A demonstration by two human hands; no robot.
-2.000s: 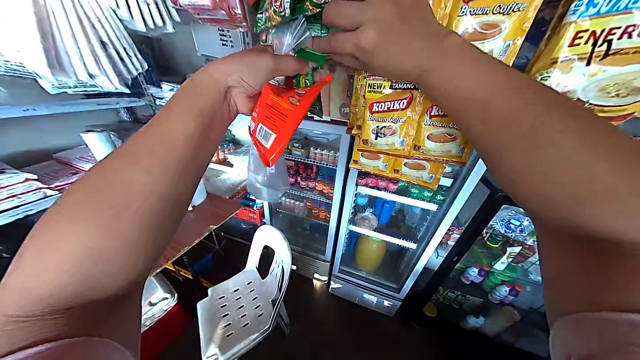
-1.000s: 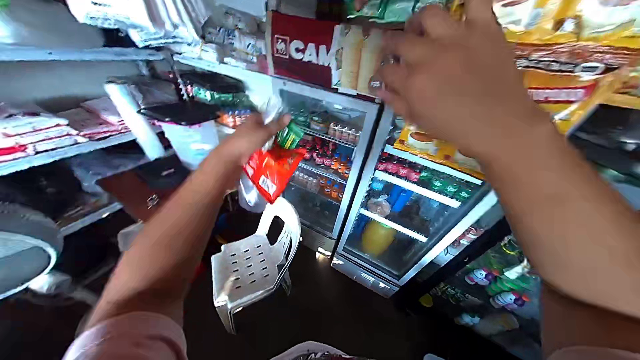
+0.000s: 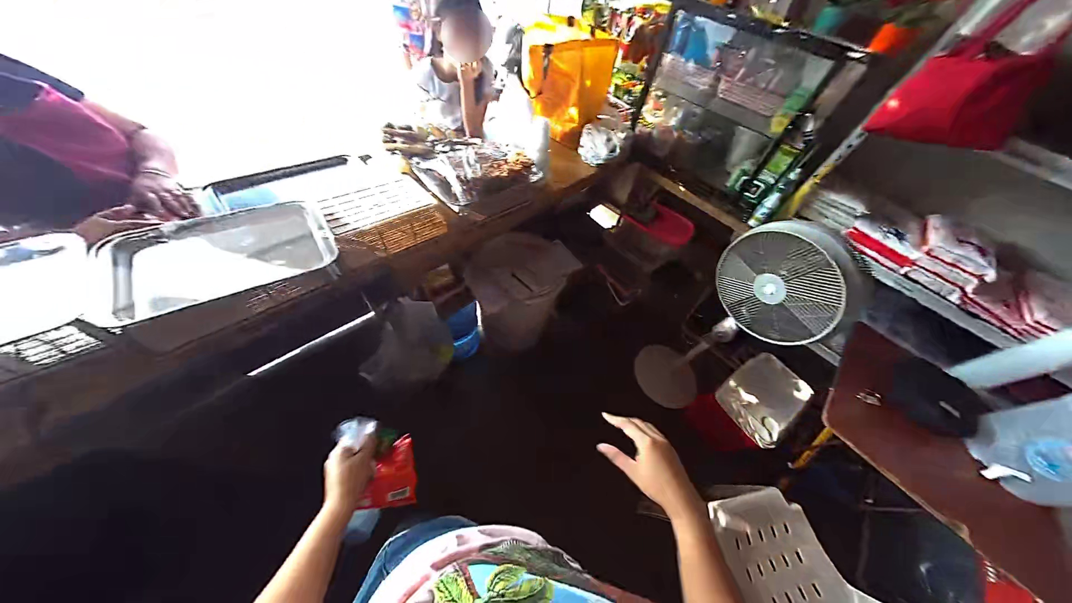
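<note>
My left hand (image 3: 350, 473) is closed around the top of a red packet (image 3: 392, 476) and some clear plastic, at the lower left of centre. A bit of green packaging shows beside the fingers. My right hand (image 3: 649, 461) holds nothing, its fingers apart, over the dark floor, and a white plastic chair (image 3: 775, 544) stands beside that forearm.
On the left runs a wooden counter (image 3: 419, 251) with plastic trays (image 3: 226, 255), and a person (image 3: 75, 159) rests hands there. Another person stands beyond it. A fan (image 3: 780, 283), a brown table (image 3: 921, 469) and a bin (image 3: 519, 285) stand around the floor.
The view has swung from the fridges to the counter. My right hand has left the hanging packets and is lowered. My left hand has come down, still holding the red packet.
</note>
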